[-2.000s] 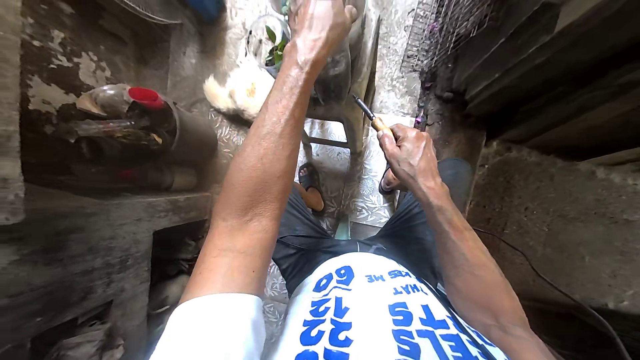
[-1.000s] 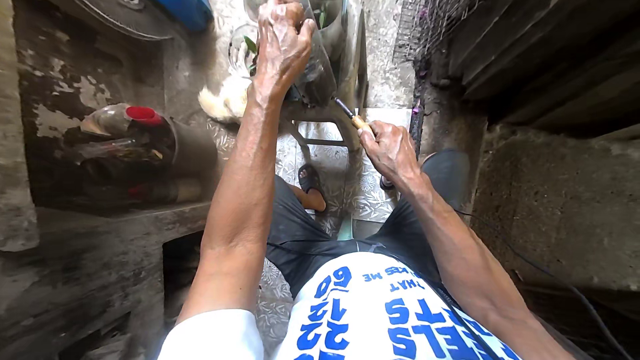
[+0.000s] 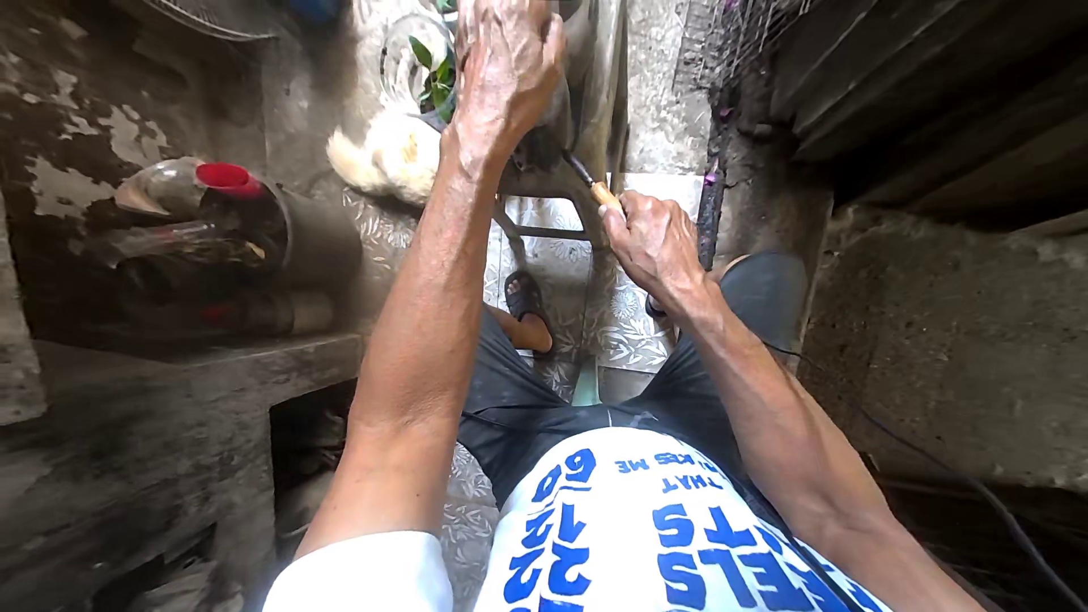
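My right hand [image 3: 659, 234] is closed around the wooden handle of a slim metal-tipped hand tool [image 3: 605, 195]; its dark tip points up and left, at a dark rounded thing on a stool-like stand [image 3: 544, 183]. Reaching to the top edge, my left hand [image 3: 508, 64] lies over that dark thing; its fingertips are cut off or hidden, so I cannot tell what it grips. Green leaves [image 3: 438, 81] of a plant show just left of my left hand, beside a clear round container [image 3: 408, 59].
A light-furred animal [image 3: 391, 161] lies left of my left forearm. Farther left, a bucket [image 3: 319, 238] holds plastic bottles and a red item. Wire mesh [image 3: 752, 34] stands at the upper right, a concrete block [image 3: 952, 348] at the right, with a black cable [image 3: 926, 459] across it.
Between the oldest frame and now, the tool in my right hand has come closer to the dark thing on the stand. My left hand stays over it.
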